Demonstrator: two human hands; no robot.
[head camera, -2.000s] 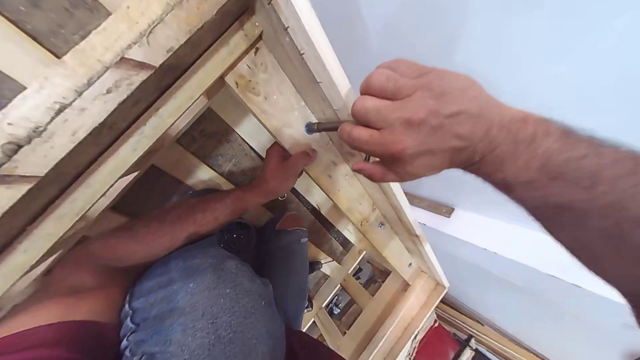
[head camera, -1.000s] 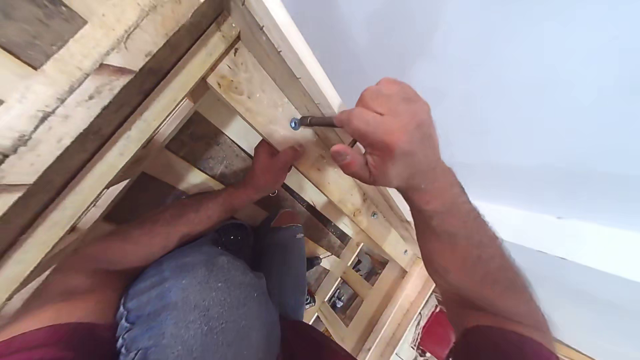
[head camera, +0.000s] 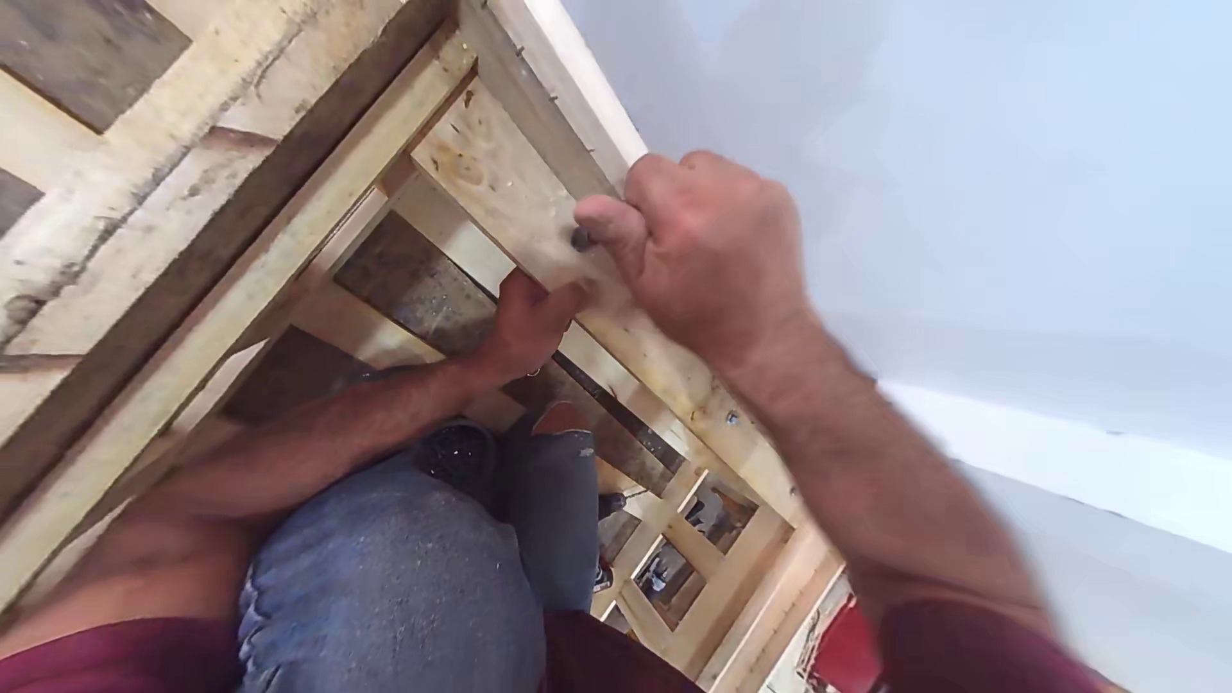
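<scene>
My right hand (head camera: 712, 250) is closed around a dark metal tool; only a short end (head camera: 581, 239) shows beside the thumb, close to the face of a pale wooden board (head camera: 496, 159). What kind of tool it is cannot be told. My left hand (head camera: 534, 322) grips the lower edge of the same board, a little below and left of the right hand, thumb on its face. A metal fastener (head camera: 732, 418) sits in the board farther down to the right.
A rough wooden beam (head camera: 221, 192) and a narrow batten (head camera: 241, 279) run diagonally at the left. Slatted wooden framing (head camera: 674, 539) lies below. A pale blue wall (head camera: 962, 173) rises at the right, and a red object (head camera: 847, 650) is near the bottom. My jeans-clad knee (head camera: 395, 587) is between the timbers.
My right hand has turned and now covers most of the tool, whose shaft showed against the fastener one second ago. The left hand keeps its hold on the board.
</scene>
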